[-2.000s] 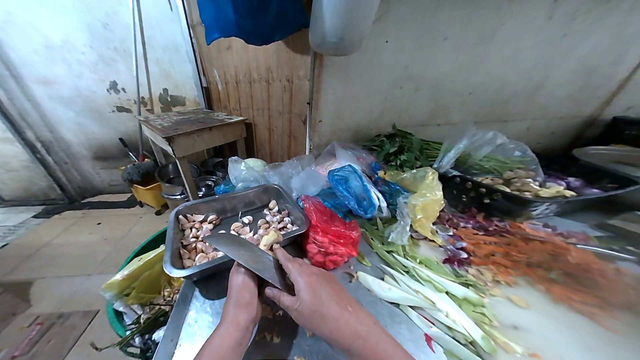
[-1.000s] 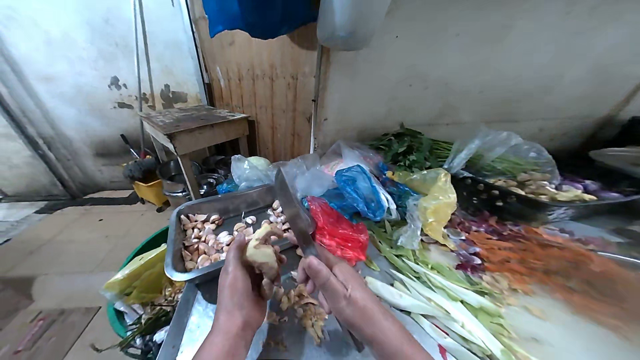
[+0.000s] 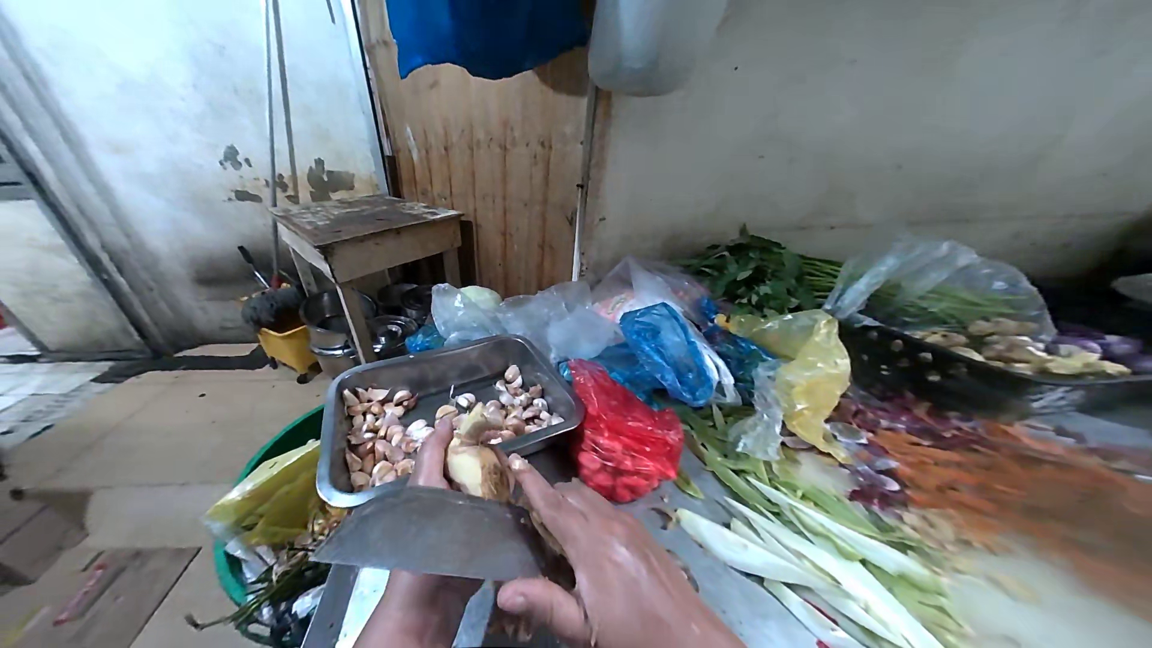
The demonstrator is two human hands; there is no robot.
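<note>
A partly peeled piece of ginger root (image 3: 477,463) is between my hands, just in front of the metal tray (image 3: 331,450). My left hand (image 3: 430,531) holds it from the left, partly hidden behind the blade. In my right hand (image 3: 603,549) is a cleaver (image 3: 432,533), its broad blade pointing left across my left wrist; the fingertips also touch the ginger. Unpeeled garlic cloves (image 3: 382,436) lie in the tray in two groups. Brown peelings below my hands are mostly hidden.
A red plastic bag (image 3: 625,441) sits right of the tray, before blue and clear bags. White-green stalks (image 3: 810,549), shredded orange vegetable (image 3: 1017,504) and a black pan (image 3: 945,369) are on the right. A green basket (image 3: 225,576) of scraps stands lower left; a wooden stool (image 3: 369,225) is behind.
The cleaver, pointing up beside the ginger a second ago, now lies across in front of it, pointing left. My right hand has come close to my left at the ginger.
</note>
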